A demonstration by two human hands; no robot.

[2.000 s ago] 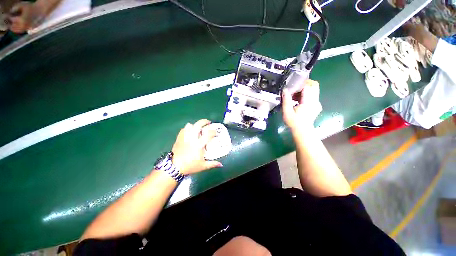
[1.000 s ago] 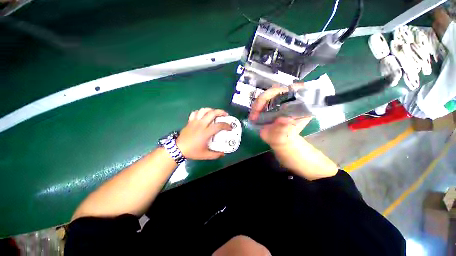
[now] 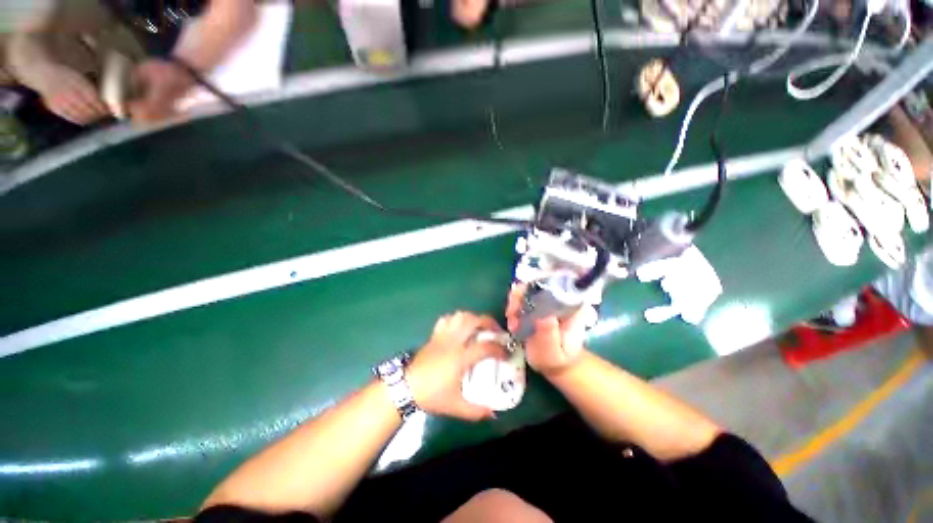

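My left hand (image 3: pixel 450 366), with a watch at the wrist, holds a white rounded plastic housing (image 3: pixel 495 384) over the green bench strip. Dark round spots show on the housing's face. My right hand (image 3: pixel 549 334) grips a grey power driver (image 3: pixel 547 306), tilted, its tip at the upper edge of the housing. Whether the tip touches a screw is too small to tell. The silver and black screw feeder (image 3: pixel 583 222) stands just beyond my right hand, partly hidden by the driver and its black cable.
A second grey driver (image 3: pixel 660 237) and a white glove (image 3: pixel 684 286) lie right of the feeder. Cream corded units (image 3: pixel 870 199) are piled at right. One cream unit (image 3: pixel 658 88) is on the belt. Another worker's hands (image 3: pixel 133 92) are across the belt. A black cable (image 3: pixel 338 182) crosses the view.
My right hand has gone from beside the feeder to the housing and now holds a grey driver against it. The white glove shape now lies on the bench. The view has shifted, showing more across the belt.
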